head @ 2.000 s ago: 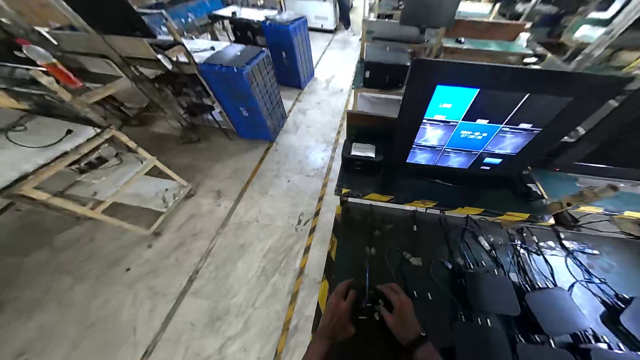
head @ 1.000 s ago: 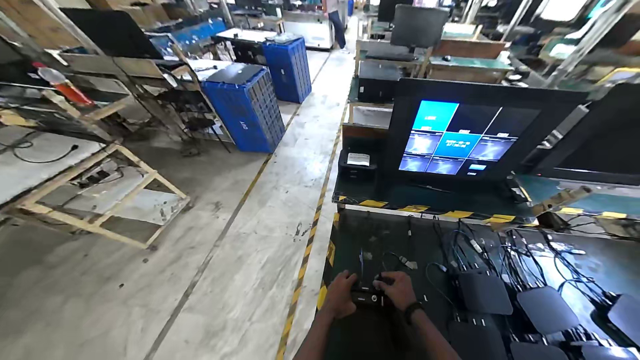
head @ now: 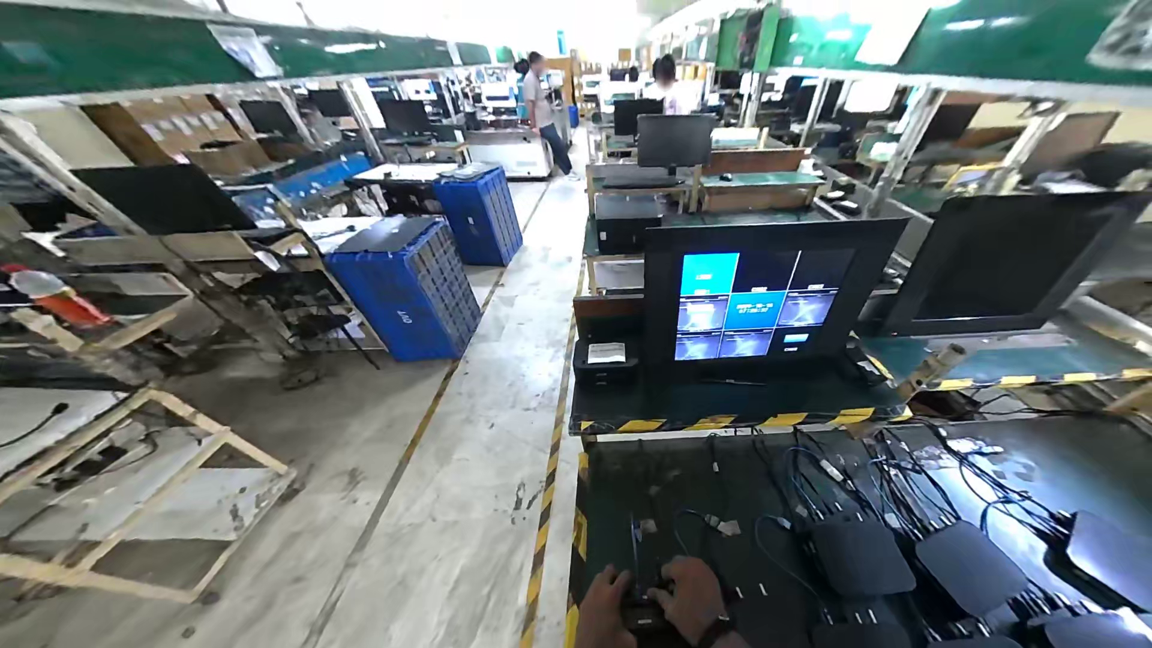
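Note:
At the bottom of the head view, my left hand (head: pixel 607 608) and my right hand (head: pixel 691 596) are on either side of a small black device (head: pixel 643 617) at the near left part of a dark workbench. Fingers of both hands touch it; its lower part runs out of the frame. A thin dark rod or cable (head: pixel 636 540) extends from it away from me. A dark band is around my right wrist. To the right lie several black boxes (head: pixel 862 553) with cables (head: pixel 832 472) plugged in along their far sides.
Beyond the bench stands a lit monitor (head: pixel 756 301) showing a grid of pictures, with a small black box (head: pixel 607 360) on its left. A dark monitor (head: pixel 1008 261) is at right. Blue crates (head: pixel 405 288) and a wooden frame (head: pixel 243 450) flank the aisle. A person (head: pixel 540 103) is farther off.
The view has tilted up, showing more of the hall. Both hands stay at the small black device, with their fingers slightly shifted.

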